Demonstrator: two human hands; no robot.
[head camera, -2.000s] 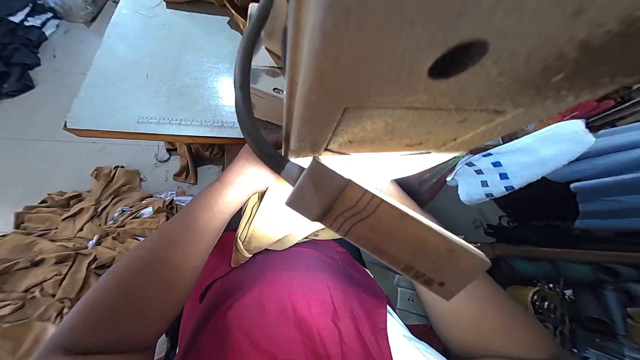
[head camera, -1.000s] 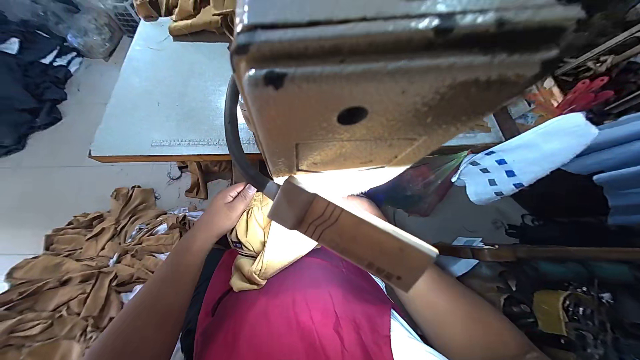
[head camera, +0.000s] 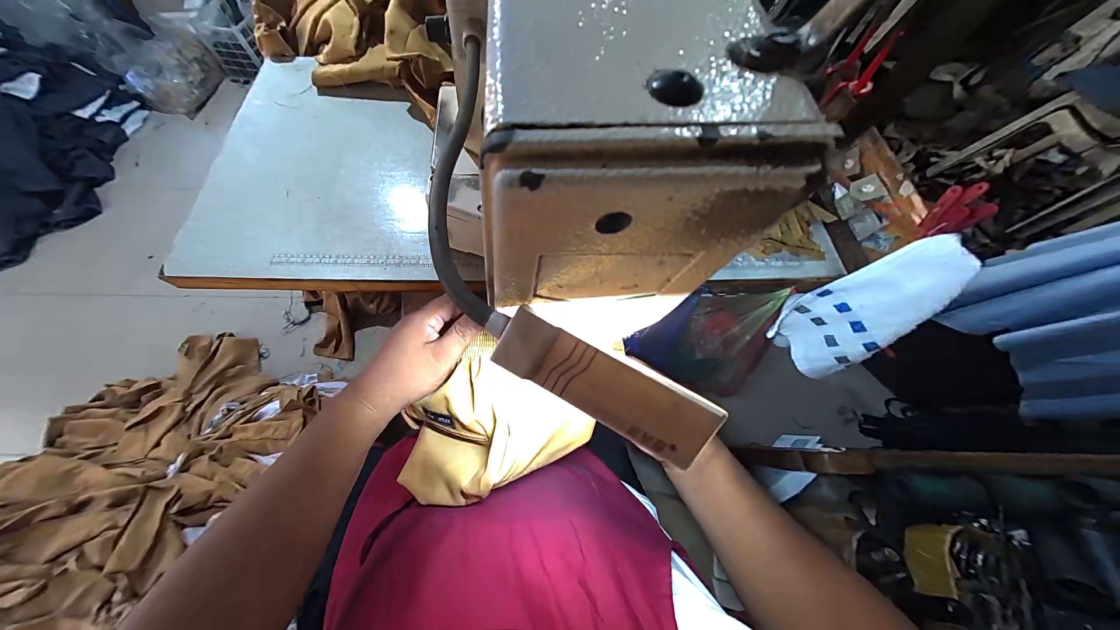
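Observation:
A tan cloth garment (head camera: 472, 429) with an elastic-looking edge and a small dark label lies bunched over my lap, under the head of a sewing machine (head camera: 647, 219). My left hand (head camera: 429, 350) grips its upper left edge, thumb on top. A box-shaped lamp (head camera: 612, 385) on a grey flexible neck (head camera: 446, 175) hangs above the cloth and lights it brightly. Behind that lamp, my right hand is mostly hidden; its wrist (head camera: 691, 468) shows below the lamp's right end, and what its fingers do cannot be seen.
The pale worktable (head camera: 306, 184) has a printed ruler along its front edge and tan garments (head camera: 376, 44) at the back. More tan garments (head camera: 149, 464) are heaped on the floor at left. At right hang a white cloth with blue squares (head camera: 875, 306) and blue fabric (head camera: 1050, 315).
My left hand, largely hidden behind the lamp's neck two seconds ago, now shows at the cloth's upper left edge. More of the tan garment is visible. The view has shifted.

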